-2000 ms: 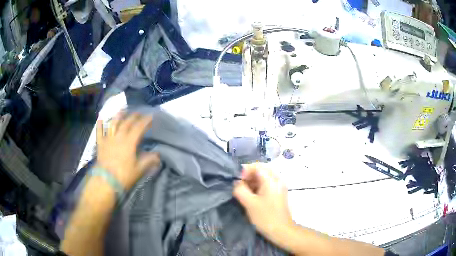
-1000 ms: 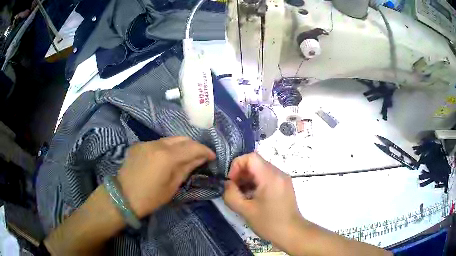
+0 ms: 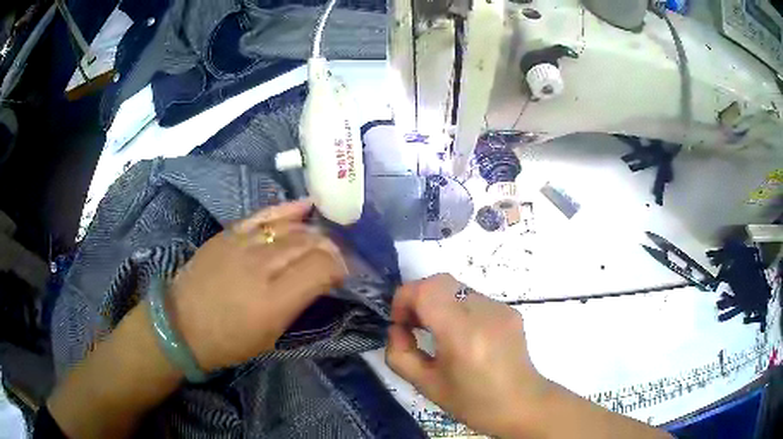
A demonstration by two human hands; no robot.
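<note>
A grey-blue denim garment point(image 3: 129, 231) lies bunched on the table in front of the white sewing machine point(image 3: 635, 77), left of its needle area. My left hand point(image 3: 257, 287), with a pale green bangle, presses and holds the garment's folds below the machine lamp point(image 3: 335, 154). My right hand point(image 3: 455, 343) pinches the garment's edge between thumb and fingers, in front of the needle plate point(image 3: 446, 207). A small dark piece shows at the fingertips; I cannot tell if it is a strip or the garment's edge. The garment is not under the needle.
Black thread snips point(image 3: 680, 260) and a pile of dark strips point(image 3: 740, 279) lie at the right of the bed. More strips point(image 3: 650, 163) lie near the machine arm. A small metal plate point(image 3: 561, 200) lies right of the tension knob. Another denim piece point(image 3: 283, 39) lies behind.
The view has moved closer to the machine since the first frame. The garment has been turned and bunched up. My left hand has shifted a little left and the garment's dark edge has moved off the needle plate.
</note>
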